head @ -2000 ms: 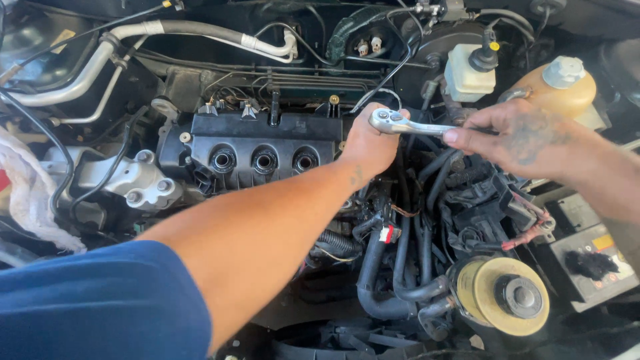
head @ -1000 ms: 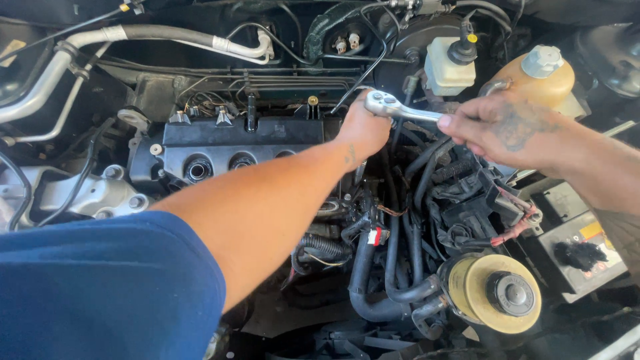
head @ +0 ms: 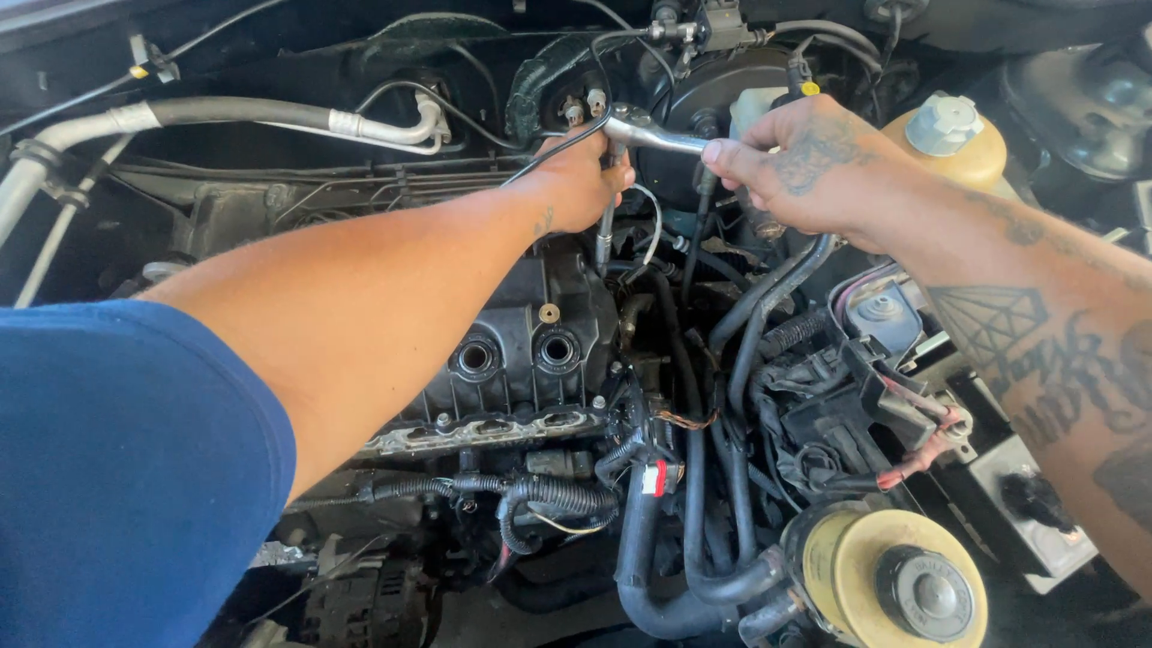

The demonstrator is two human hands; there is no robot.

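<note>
My right hand (head: 801, 162) grips the handle of a chrome ratchet wrench (head: 657, 135) above the rear right corner of the engine. An extension bar (head: 606, 216) hangs from the ratchet's head and points down beside the black valve cover (head: 576, 288). My left hand (head: 585, 175) is wrapped around the upper part of that extension, just under the head, with some fingers hidden. The lower end of the extension is near hoses and cables behind the cover, and what it meets there cannot be told. Round open wells (head: 556, 349) show in the valve cover.
Coolant hoses (head: 693, 504) run down the middle right. A yellowed reservoir with a black cap (head: 900, 576) stands at lower right, the battery (head: 1026, 513) beside it. An orange-tan tank (head: 981, 153) sits behind my right forearm. A metal pipe (head: 234, 112) crosses the upper left; a thin cable passes over my left hand.
The view has moved closer to the engine. The extension below the ratchet's head now shows, where earlier it was hidden. Both hands keep hold of the tool.
</note>
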